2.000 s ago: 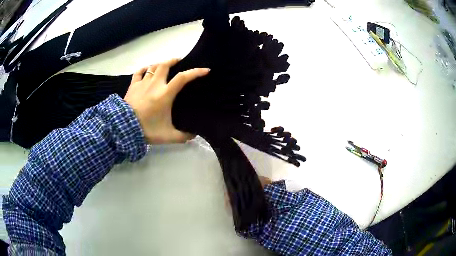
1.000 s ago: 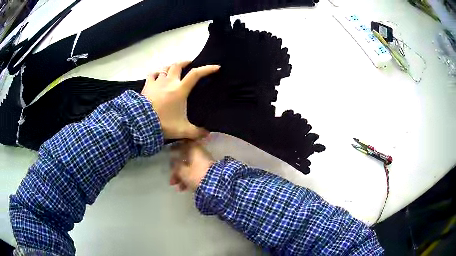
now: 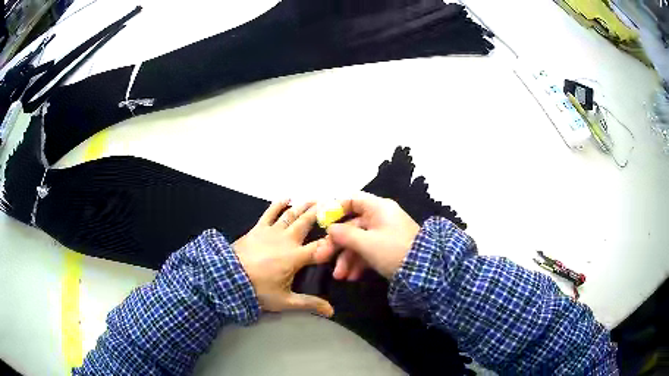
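Observation:
A black strap bundle lies across the table, narrow under my hands, its jagged end fanned out to the right, partly under my right sleeve. My left hand spans the narrow part and holds it down, fingers at the upper edge, thumb at the lower edge. My right hand is over the bundle against my left fingers, its fingers bent. A yellow finger cot shows at its fingertips. Whether it pinches anything is hidden. A white tie is knotted around the bundle's left part.
Another tied black bundle lies along the back. Thread snips with red on the handle lie at the right. A white power strip, a black adapter and a yellow-handled tool are at the back right.
My right hand has come up from below the bundle onto its narrow part. My left hand and the fanned end have shifted lower in the view. The back bundle's jagged end now shows.

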